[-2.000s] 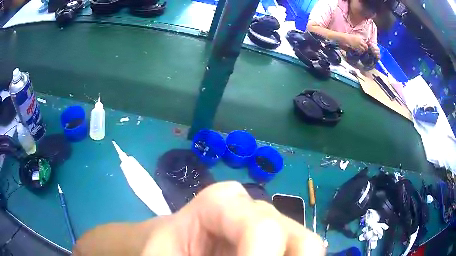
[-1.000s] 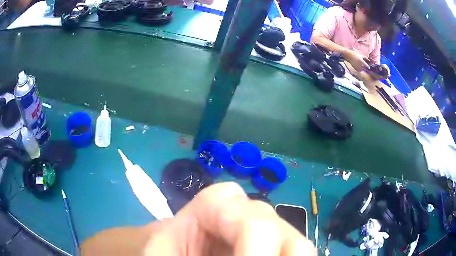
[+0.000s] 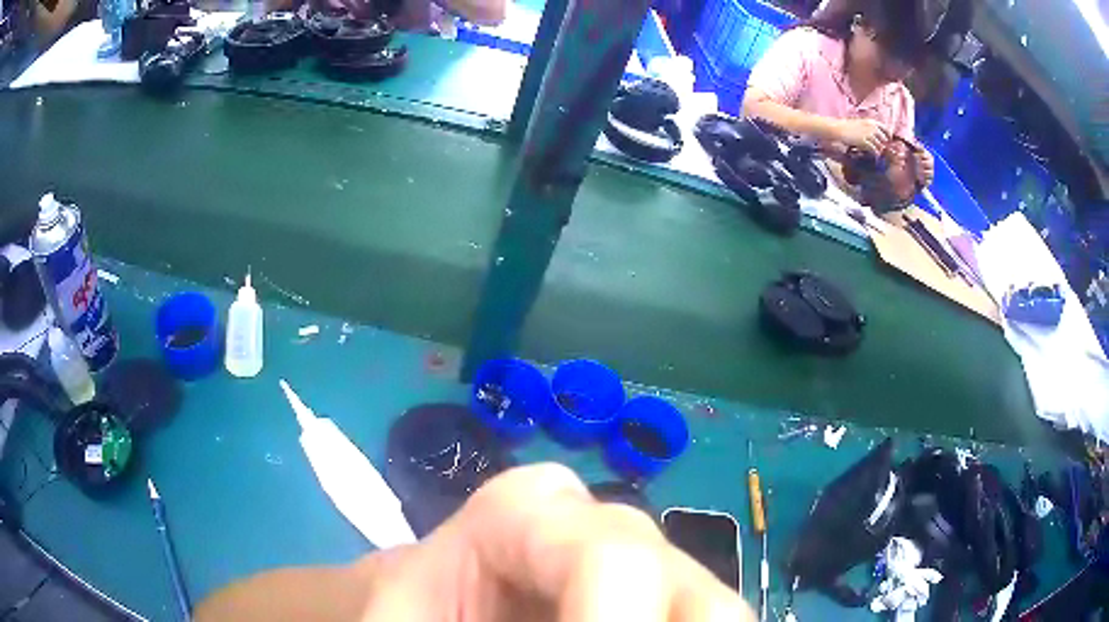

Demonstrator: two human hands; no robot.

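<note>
My left hand (image 3: 547,553) is large, blurred and cut off by the bottom edge. Its wrist comes in from the lower left, and its knuckles are bent. Its fingertips are hidden, so I cannot tell what it holds. I cannot make out my right hand as a separate hand. Just beyond the knuckles lie a black oval tray (image 3: 444,447) with small shiny parts, partly covered, and a dark round thing (image 3: 623,493). A white pointed bottle (image 3: 347,478) lies left of the hand. A smartphone (image 3: 705,538) lies to its right.
Three blue cups (image 3: 586,401) stand behind the tray. A yellow-handled screwdriver (image 3: 756,501) and black headphone parts (image 3: 961,522) lie right. A spray can (image 3: 76,286), dropper bottle (image 3: 245,334) and open ear cup (image 3: 94,446) are left. Black headphones (image 3: 811,312) lie on the green belt. A person works beyond.
The view has shifted slightly. The headphones on the belt have moved right relative to the bench and turned. The person opposite now holds a brownish thing. My left hand looks nearly unchanged.
</note>
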